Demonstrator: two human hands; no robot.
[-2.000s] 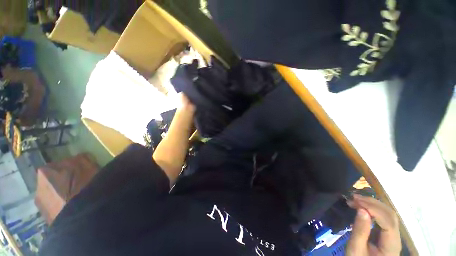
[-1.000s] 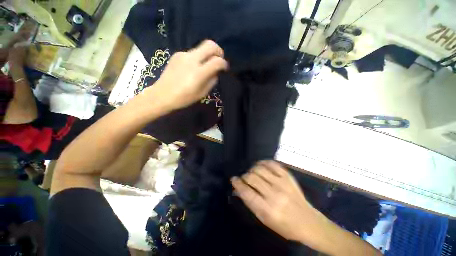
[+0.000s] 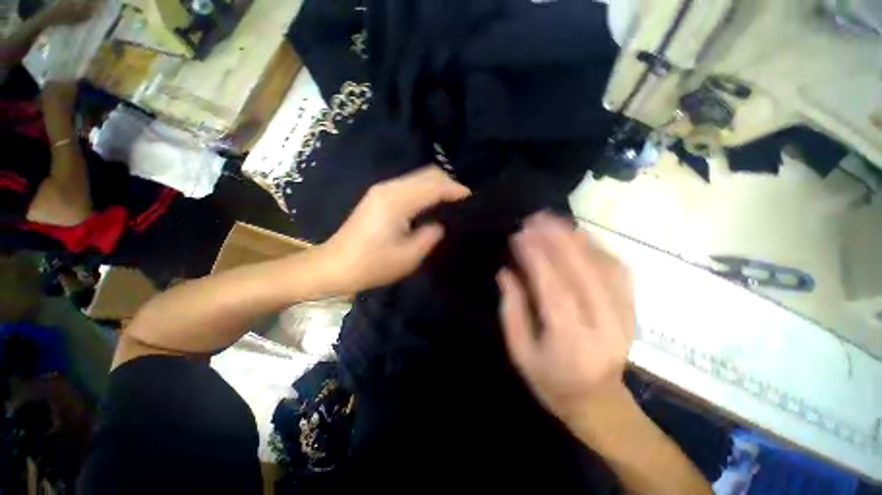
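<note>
A black garment piece [image 3: 503,72] lies over the machine table and hangs towards the lap, with pale embroidery at its left edge. My left hand [image 3: 392,232] is on its middle, fingers curled and thumb apart; whether it pinches cloth is unclear. My right hand [image 3: 571,300] is over the cloth at the table's front edge, blurred, with thumb and fingers apart. The cream sewing machine [image 3: 822,77] stands at the upper right. Its needle area beside the cloth is blurred.
Thread snips [image 3: 764,273] and black fabric scraps [image 3: 785,150] lie right of the cloth. An open carton [image 3: 256,247] and embroidered bundle [image 3: 324,416] are at left. A blue basket [image 3: 793,469] is lower right. Another person's arm [image 3: 63,155] is upper left.
My left hand has moved down and slightly right over the cloth. My right hand has risen from the hanging cloth to the table edge, its fingers now apart. The view has shifted slightly.
</note>
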